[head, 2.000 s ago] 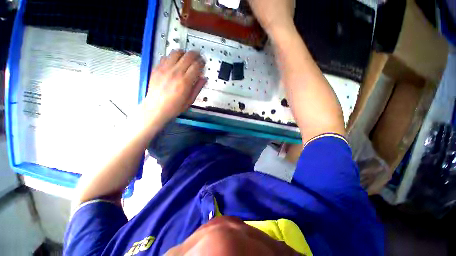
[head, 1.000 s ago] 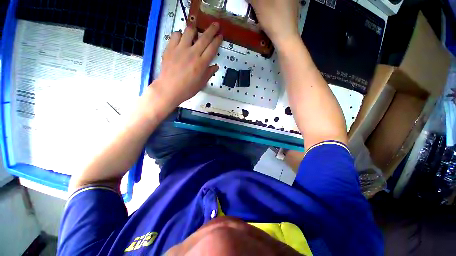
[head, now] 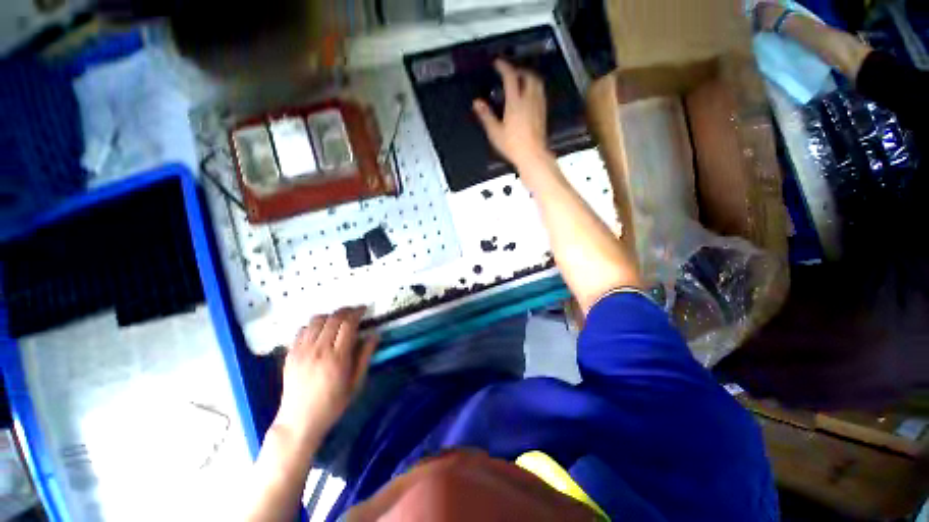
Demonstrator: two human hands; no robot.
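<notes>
The red-brown fixture [head: 377,181] lies on the white perforated worktable [head: 428,219], with three rounded pockets; the middle one looks bright white, the outer two greyish. Two small black blocks [head: 368,247] sit side by side in front of it. My left hand [head: 324,367] rests at the table's front left edge and holds nothing I can see. My right hand [head: 516,112] is over the black mouse mat [head: 458,133], fingers apart; a small dark shape, perhaps the mouse, is at its fingertips, hard to see on the mat.
A blue tray [head: 216,306] with a black grid insert [head: 92,260] and white paper [head: 132,387] is on the left. An open carton [head: 713,143] with a clear plastic bag [head: 721,291] is on the right. Another person's forearm [head: 830,43] shows at the top right. A teal edge [head: 469,316] runs along the front.
The view has shifted and turned. My left hand has moved from the fixture's front edge back to the table's front edge. My right hand has moved from the fixture onto the mat.
</notes>
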